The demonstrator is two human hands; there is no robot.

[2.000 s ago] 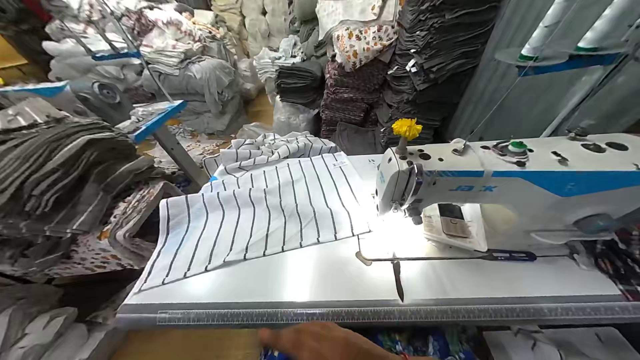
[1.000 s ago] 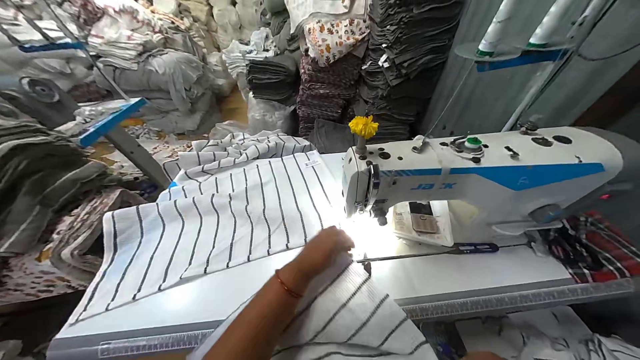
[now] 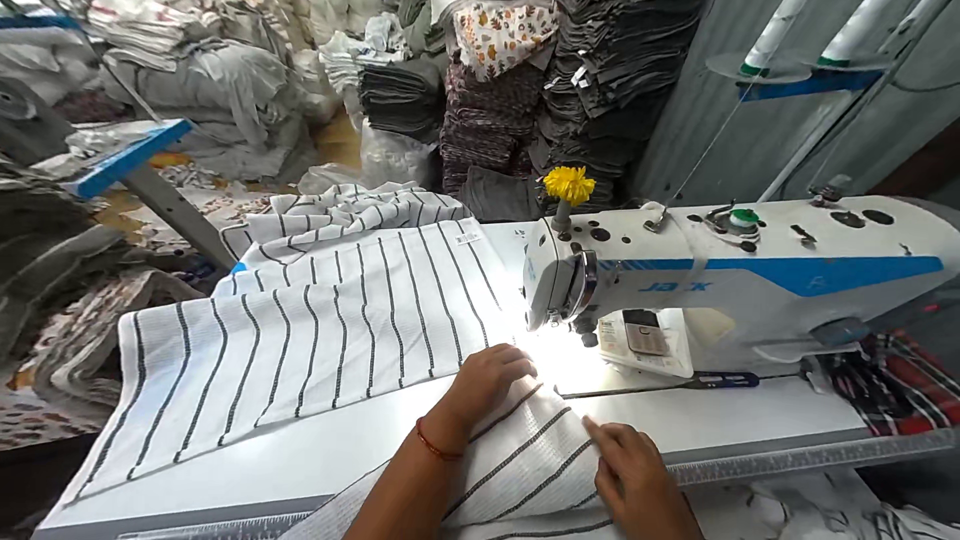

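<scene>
Beneath the lit needle area of a Jack sewing machine lies the corner of a white cloth with dark stripes. My left hand rests on this cloth's upper left edge, close to the needle, fingertips bent down onto it. My right hand is at the cloth's right edge, thumb and fingers near its border; its grip is not clear. Another striped white cloth is spread on the table to the left, with a small tag near its top right corner. Glare hides the presser foot.
Dark scissors or snips and a white tray with small items lie by the machine. A ruler strip runs along the table's front edge. Plaid cloth sits at right. Thread cones stand above; fabric stacks rise behind.
A second striped cloth has come onto the table front since the oldest frame. My right hand has come up to that cloth's right edge. The dark tool seen before the needle earlier no longer shows there.
</scene>
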